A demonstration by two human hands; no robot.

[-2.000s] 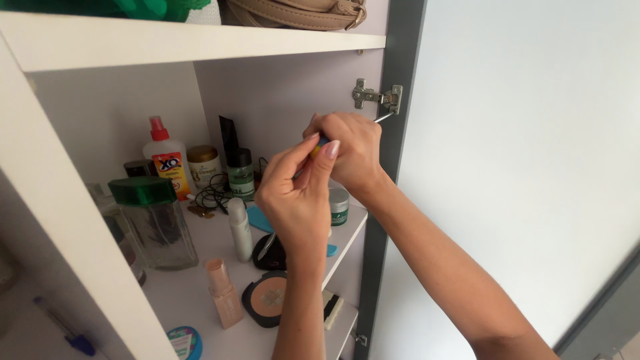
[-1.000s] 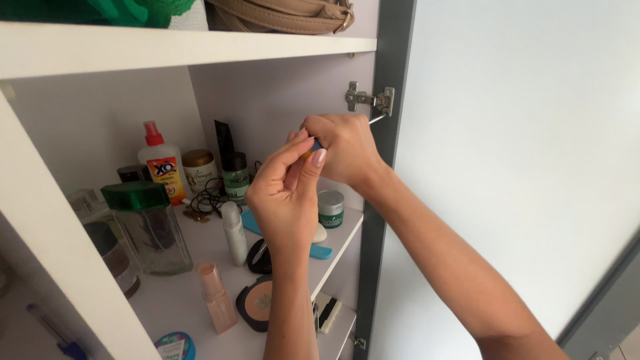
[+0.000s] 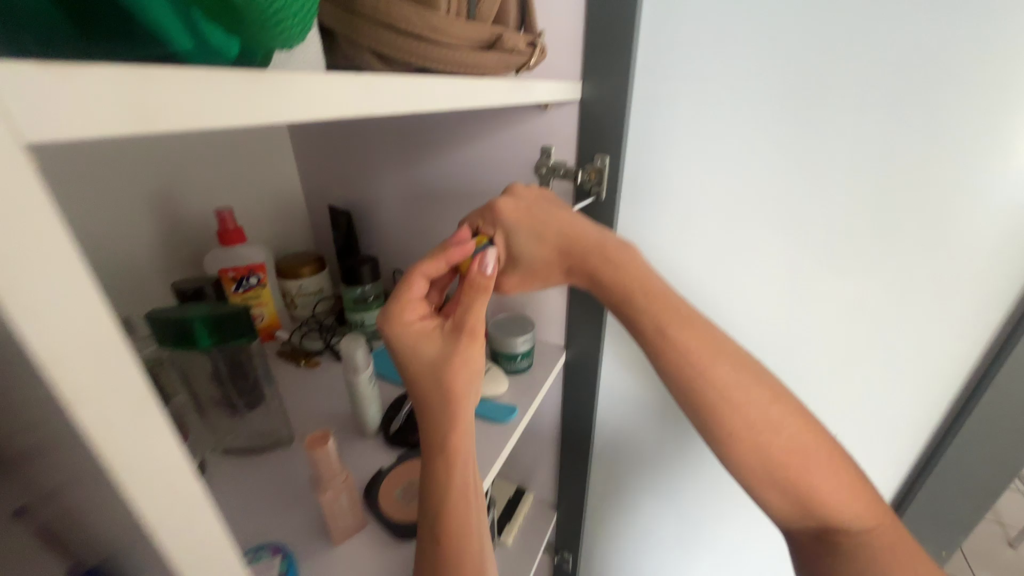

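My right hand [image 3: 540, 240] is closed around the handle of a screwdriver [image 3: 478, 246], most of it hidden in the fist. Its thin metal shaft comes out on the far side and reaches toward the metal cabinet hinge [image 3: 594, 176] on the grey door edge; whether the tip sits in a screw is too small to tell. With thumb and fingertips, my left hand [image 3: 444, 312] pinches the blue and yellow end of the handle, right beside the other hand. Above both hands, the hinge joins the cabinet side wall to the door [image 3: 800, 200].
Below the hands, a white shelf [image 3: 528, 400] holds a spray bottle [image 3: 250, 280], a green-capped glass bottle [image 3: 232, 384], a green jar [image 3: 512, 344], a pink bottle [image 3: 334, 488] and a powder compact [image 3: 396, 492]. A brown bag [image 3: 424, 40] rests on the upper shelf.
Both hands stay together at the screwdriver handle. More of its yellow and blue end shows between the left fingers than one second ago.
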